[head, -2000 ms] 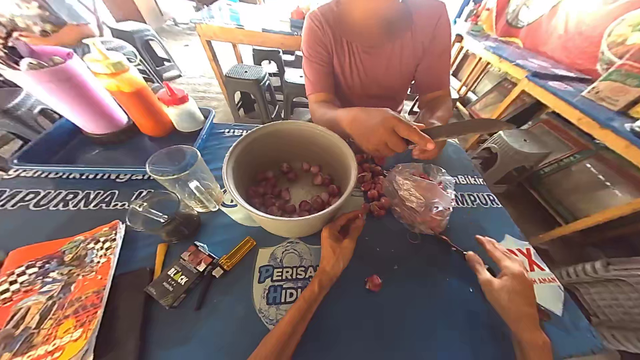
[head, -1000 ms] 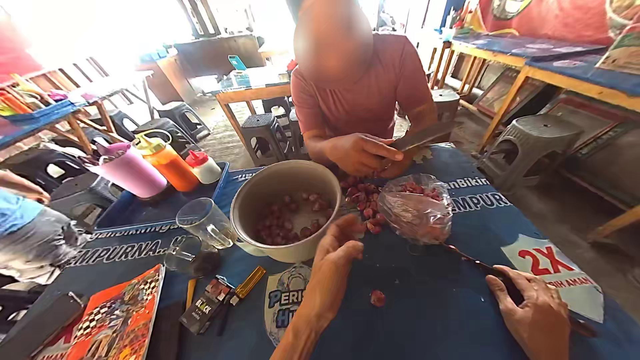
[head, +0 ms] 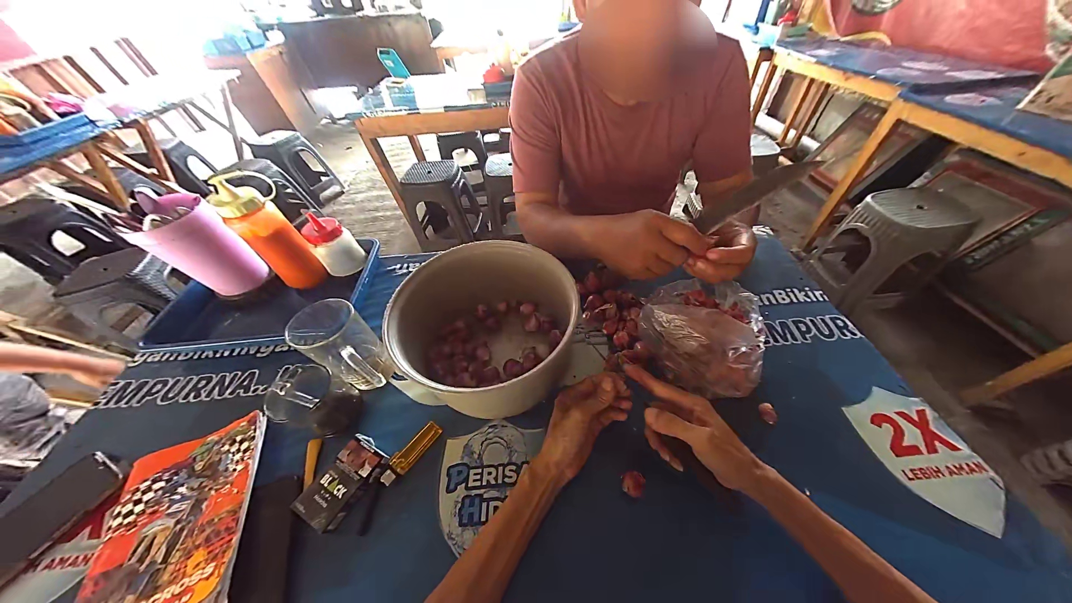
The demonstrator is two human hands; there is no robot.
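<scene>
My left hand (head: 586, 419) is just right of the metal pot (head: 481, 402), its fingertips bunched near the loose shallots (head: 618, 322); whether they pinch one is unclear. My right hand (head: 699, 427) is beside it, index finger stretched toward the same shallots. A dark shape lies under its palm, too hidden to name. Shallots (head: 477, 356) also cover part of the pot's bottom. A clear plastic bag of shallots (head: 703, 343) rests beyond my right hand. One shallot (head: 633, 483) lies nearer me, and a small piece (head: 767, 413) is to the right.
Across the table a person (head: 628, 142) holds a large knife (head: 758, 194) over their fingers. Left of the pot are two glass mugs (head: 335, 339), a blue tray (head: 159, 335) with sauce bottles, a cigarette pack (head: 339, 486), a lighter (head: 414, 448), a magazine (head: 176, 511) and a phone (head: 59, 511).
My right hand has moved left from the dark-handled knife's spot at the right to beside my left hand. My left hand's fingers, spread a second ago, are now bunched. The view has shifted.
</scene>
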